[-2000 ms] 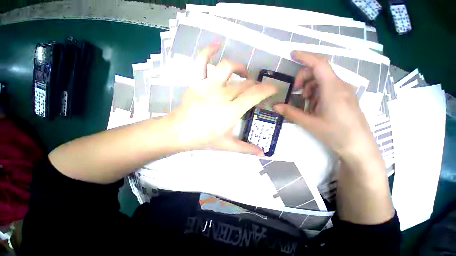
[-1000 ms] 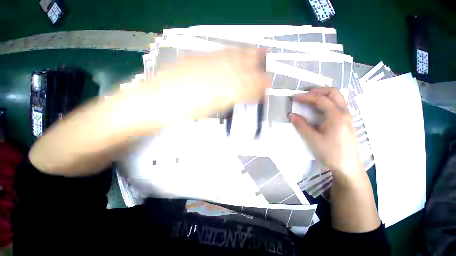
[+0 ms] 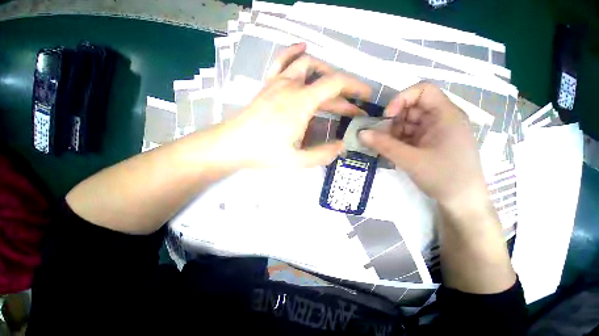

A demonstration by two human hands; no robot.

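A dark keypad phone (image 3: 348,185) lies on the pile of film sheets (image 3: 256,56), its pale keys toward me. A small grey film piece (image 3: 356,134) is over its screen area. My right hand (image 3: 437,147) pinches the film between thumb and fingers at its right side. My left hand (image 3: 282,115) is bent around the phone's upper left, fingertips at the phone's top and left side. The upper end of the phone is partly hidden by the fingers.
Dark phones (image 3: 44,102) stand close together at the left on the green bench (image 3: 164,49). Another phone (image 3: 566,85) lies at the far right and one is cut off at the top edge. White sheets (image 3: 548,210) lie at the right. A dark red sleeve (image 3: 23,223) shows at the left.
My left hand has come back from a blurred sweep across the pile to the phone. The right hand now holds a grey film at the phone's screen. The view has shifted.
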